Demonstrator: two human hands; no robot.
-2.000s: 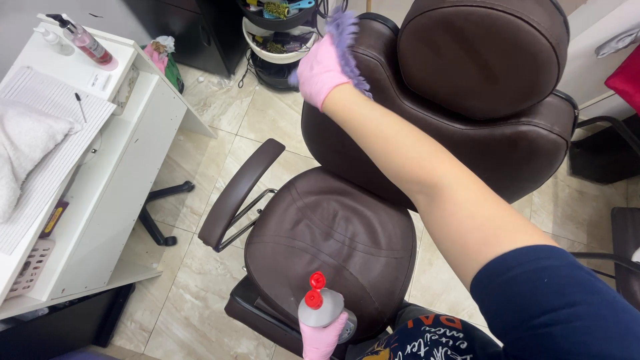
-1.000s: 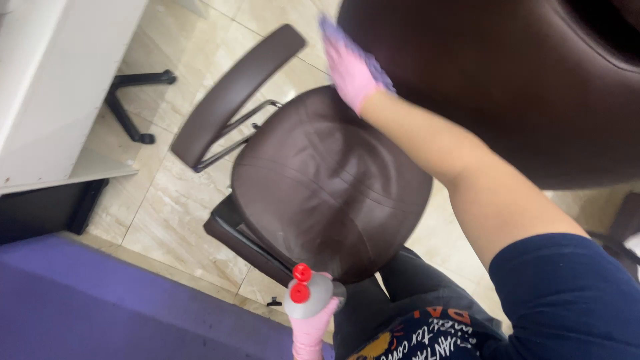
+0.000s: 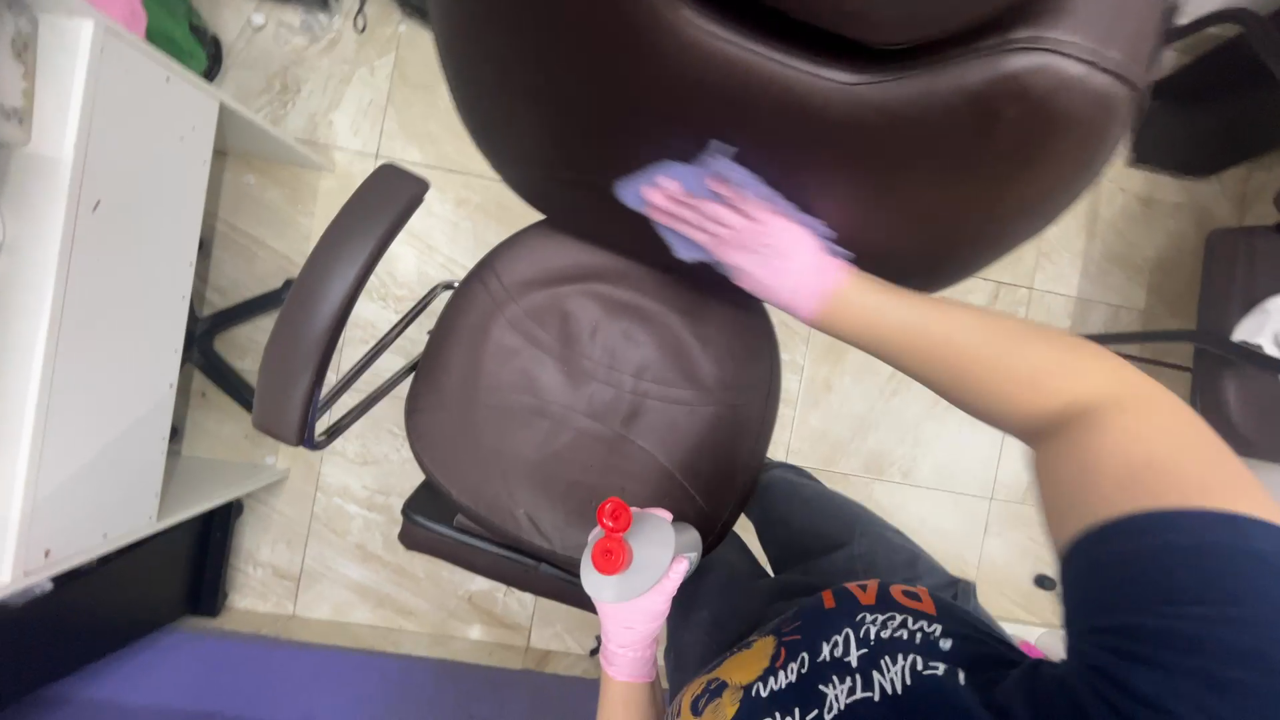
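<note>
My right hand [image 3: 755, 245], in a pink glove, presses a purple cloth [image 3: 690, 195] flat on the lower part of the brown leather backrest [image 3: 880, 160] of a salon chair. My left hand [image 3: 637, 610], gloved in pink too, grips a grey plastic bottle [image 3: 640, 560] with its red flip cap [image 3: 612, 535] open. The bottle is over the front edge of the round brown seat [image 3: 600, 380], which has creases in its middle. The padded armrest [image 3: 340, 300] stands left of the seat on a metal bracket.
A white desk [image 3: 110, 300] stands on the left, with a black wheeled base [image 3: 225, 340] beside it. A purple surface [image 3: 300, 680] lies at lower left. Another dark chair with a black armrest [image 3: 1240, 330] is at the right edge. The floor is beige tile [image 3: 900, 410].
My right hand and the cloth have moved from the upper side edge of the backrest down to its lower front. The left hand still holds the bottle. The view has shifted and come closer.
</note>
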